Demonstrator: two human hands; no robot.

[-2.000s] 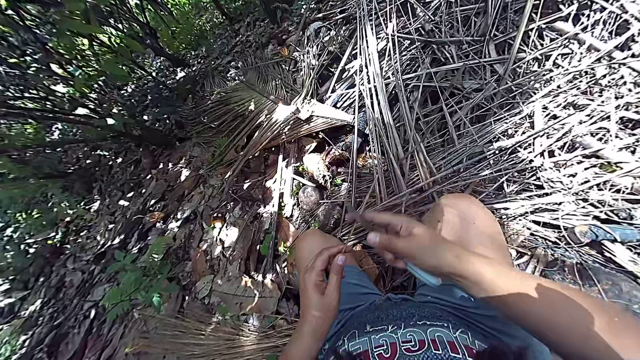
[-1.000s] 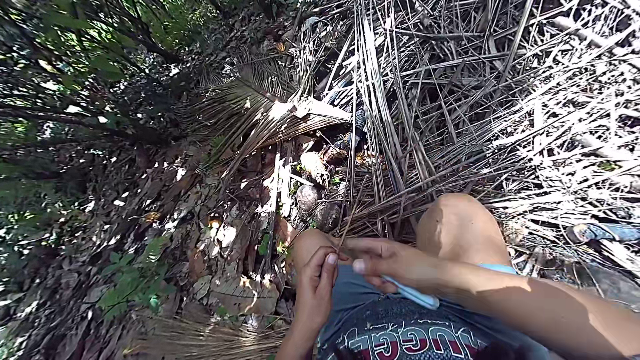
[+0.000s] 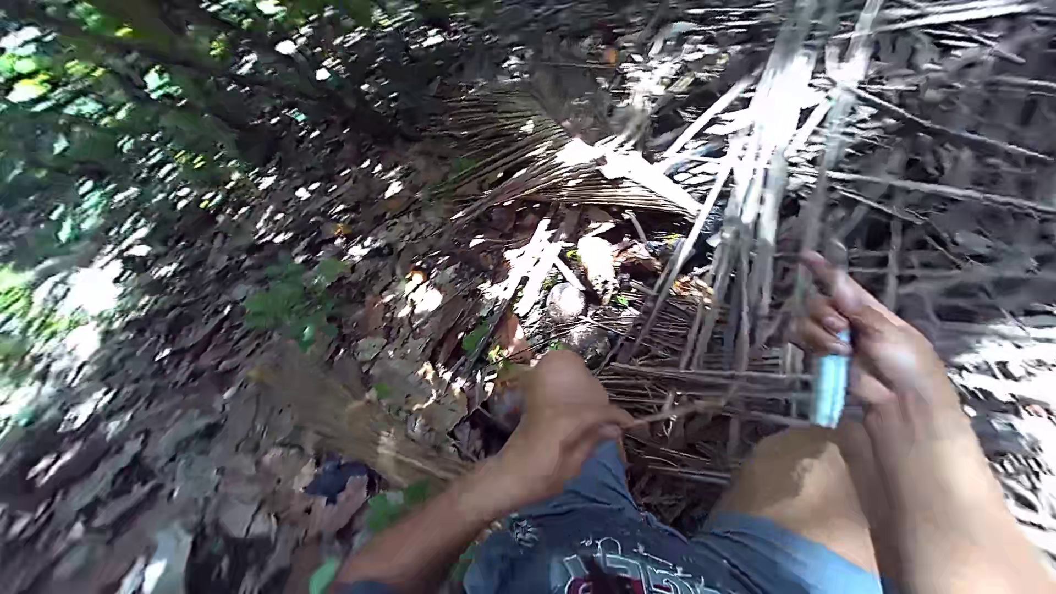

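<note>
My right hand (image 3: 866, 338), blurred, is raised above my right knee at the right. Its fingers are closed on a light-blue handle (image 3: 830, 388); what the handle belongs to is too blurred to tell. My left hand (image 3: 569, 433) rests by my left knee, with its thumb and forefinger pinched on the end of a thin stick or leaf rib (image 3: 676, 411), which points right towards the gap between my knees. Dry palm leaf strips (image 3: 755, 214) lie in a long bundle beyond my hands.
A dried palm frond (image 3: 577, 177) spreads ahead on the ground. Round, stone-like lumps (image 3: 566, 303) and a pale husk-like piece (image 3: 597, 262) lie before my left knee. Leaf litter (image 3: 330, 272) and small green plants (image 3: 293, 301) are at the left, and dry stalks (image 3: 949, 186) cover the right.
My hands were close together between my knees a second ago; now they are apart, the right one raised with the blue handle. The view has shifted and blurred.
</note>
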